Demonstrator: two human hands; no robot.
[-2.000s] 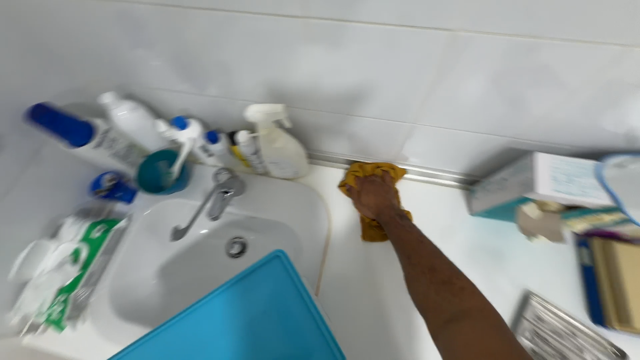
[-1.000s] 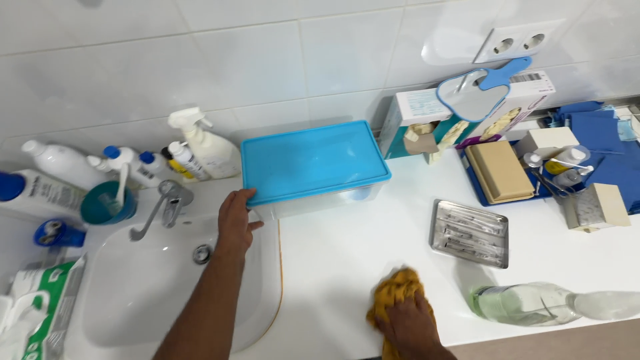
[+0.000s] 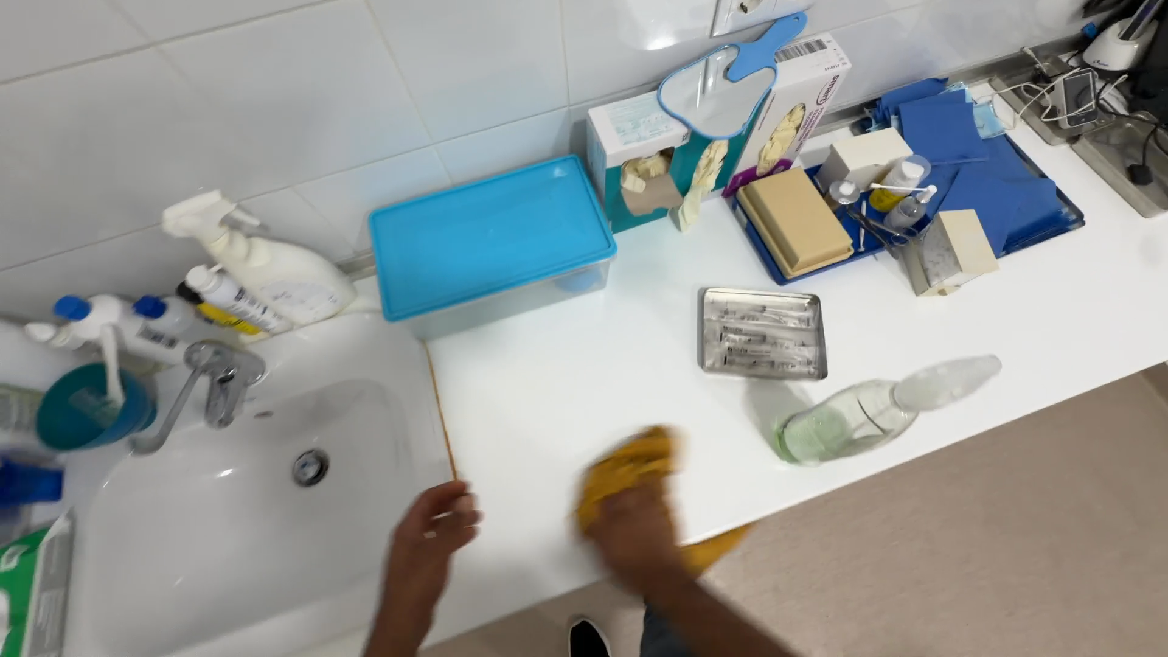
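Note:
My right hand presses a mustard-yellow cloth onto the white countertop near its front edge; a corner of the cloth hangs over that edge. Both are blurred. My left hand is over the sink's right rim with its fingers curled and nothing visible in it. Against the wall behind the hands stands a clear plastic box with a blue lid. A metal tray of wrapped items lies to the right of the cloth, and a clear bottle with a greenish base is near the front edge.
At left is a white sink with a chrome faucet, a white spray bottle and a teal cup. Along the wall are glove boxes with a blue-framed mirror. A blue tray holds a beige box.
My left hand has left the blue-lidded box and moved toward the counter's front. The yellow cloth, by the wall two seconds ago, is near the front edge under my right hand. The view has shifted.

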